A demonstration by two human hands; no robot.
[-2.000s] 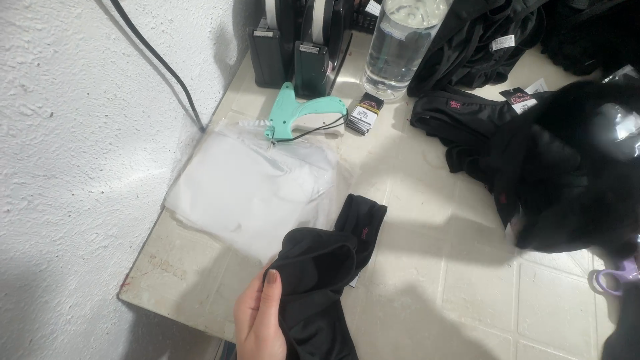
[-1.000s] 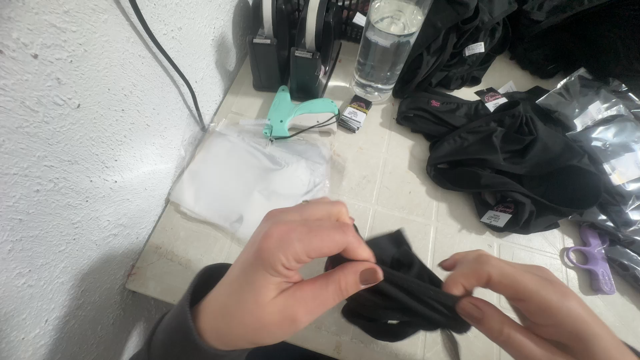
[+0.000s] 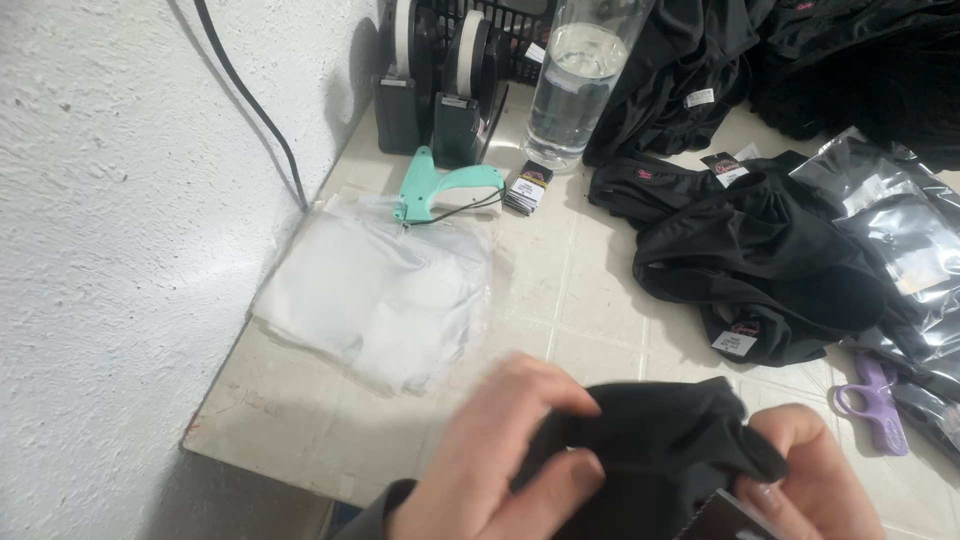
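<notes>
Both of my hands hold a black fabric garment (image 3: 652, 442) low in the view, near the front of the table. My left hand (image 3: 502, 450), somewhat blurred, grips its left side between thumb and fingers. My right hand (image 3: 814, 472) pinches the right side, where a dark tag (image 3: 727, 517) shows at the bottom edge. Beyond my left hand lies a stack of clear plastic bags (image 3: 375, 300). A teal tagging gun (image 3: 431, 187) rests at the top of the bags, beside a small stack of printed tags (image 3: 528, 189).
Two tape dispensers (image 3: 457, 120) and a clear bottle of liquid (image 3: 574, 90) stand at the back. Black garments with tags (image 3: 750, 247) lie at right, beside shiny plastic packaging (image 3: 915, 247) and a purple-handled tool (image 3: 877, 405). A rough white wall (image 3: 135, 225) borders the table's left side.
Two seconds ago only one hand was visible, holding the black garment. Now both hands grip it, and since a second ago they have moved right, with a tag now showing.
</notes>
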